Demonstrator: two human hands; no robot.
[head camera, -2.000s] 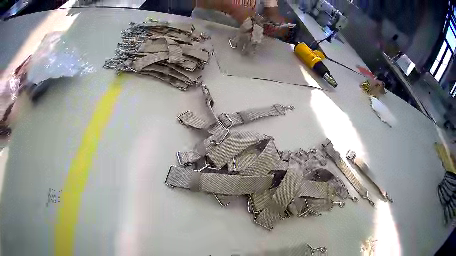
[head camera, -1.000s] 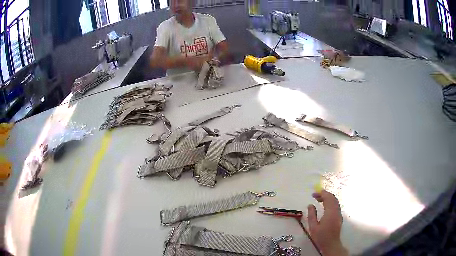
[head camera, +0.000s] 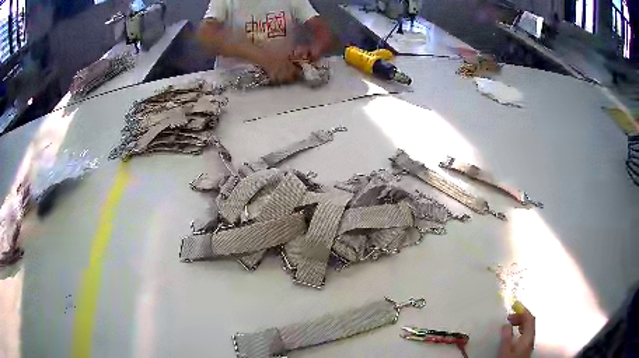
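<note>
A grey-beige webbing strap (head camera: 336, 328) lies near the front edge of the picture, its snap hook (head camera: 408, 303) pointing right and a metal loop at its left end. Thread snips (head camera: 434, 335) with red and dark handles lie just right of it, touched by no hand. My right hand (head camera: 518, 337) is at the bottom right, cut off by the picture's edge, with a yellow cover on a fingertip. It looks empty, fingers partly curled, near pale thread scraps (head camera: 510, 280). My left hand is not in view. A loose pile of straps (head camera: 319, 227) lies in the middle.
A stack of straps (head camera: 175, 119) lies at the back left. A person opposite handles straps, beside a yellow tool with a black end (head camera: 378, 65). Two single straps (head camera: 448, 185) lie right of the pile. A clear plastic bag (head camera: 63, 171) is at the left.
The view has tilted down since one second ago. My right hand sits lower and further right in the picture. The straps below the single front strap have left the view.
</note>
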